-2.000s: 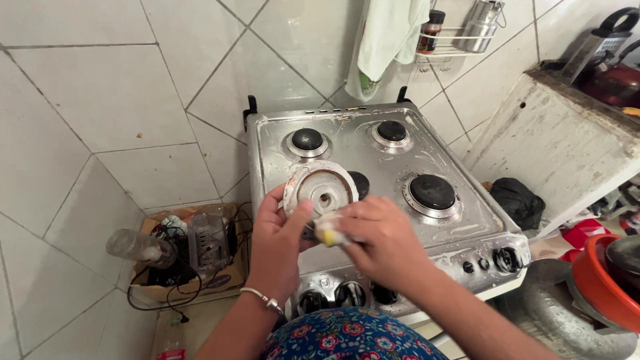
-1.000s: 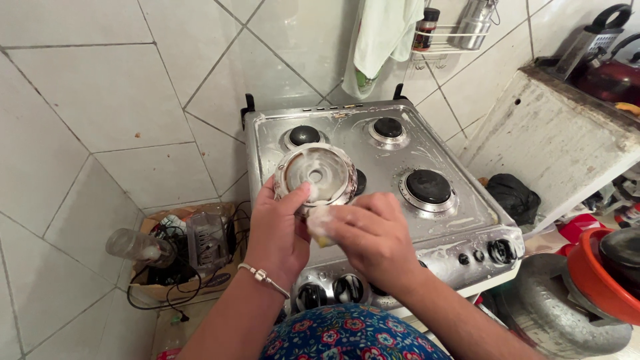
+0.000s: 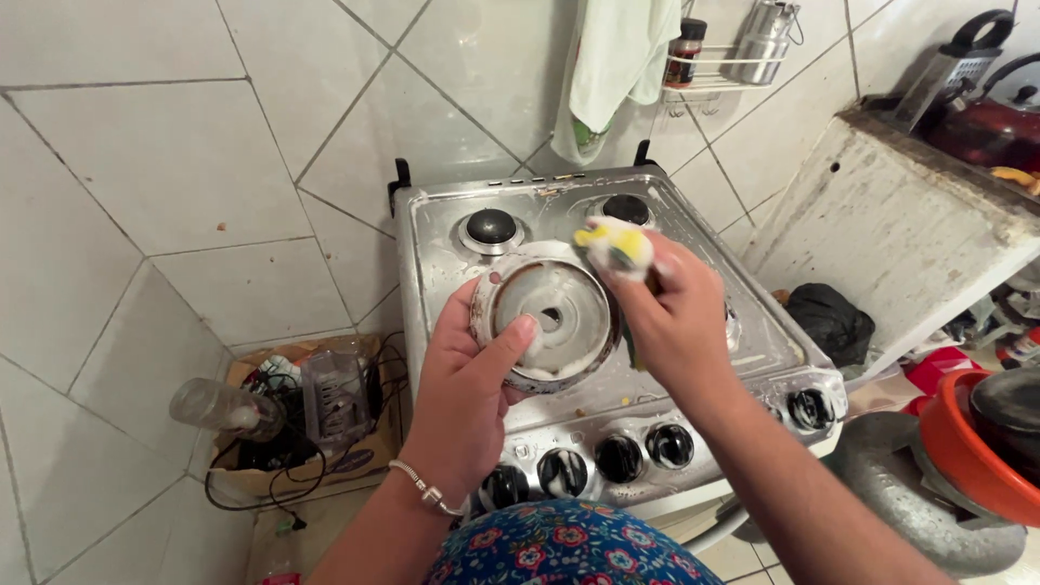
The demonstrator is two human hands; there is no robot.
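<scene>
My left hand (image 3: 479, 374) grips a round metal burner part (image 3: 573, 345) by its left edge, thumb on its face near the centre hole. Brown stains and suds mark its rim. In my right hand (image 3: 678, 309) is a soapy yellow and green sponge (image 3: 617, 244), at the upper right edge of the disc. Below both hands lies a stainless steel gas stove (image 3: 455, 317), wet and streaked with foam. Black burner caps (image 3: 491, 226) show at its back; the front right burner is mostly hidden by my right hand. Foam also covers the black control knobs (image 3: 562, 473).
At left stands a cardboard box (image 3: 357, 471) with cables and a clear plastic bottle (image 3: 223, 406). A cloth (image 3: 621, 73) hangs behind the stove beside a wire rack (image 3: 723, 81). At right are a worn counter side (image 3: 886, 227), a black bag (image 3: 829, 321) and an orange basin (image 3: 967, 455).
My right hand with the sponge has moved from the lower edge of the disc up to its upper right edge. My left hand still holds the disc.
</scene>
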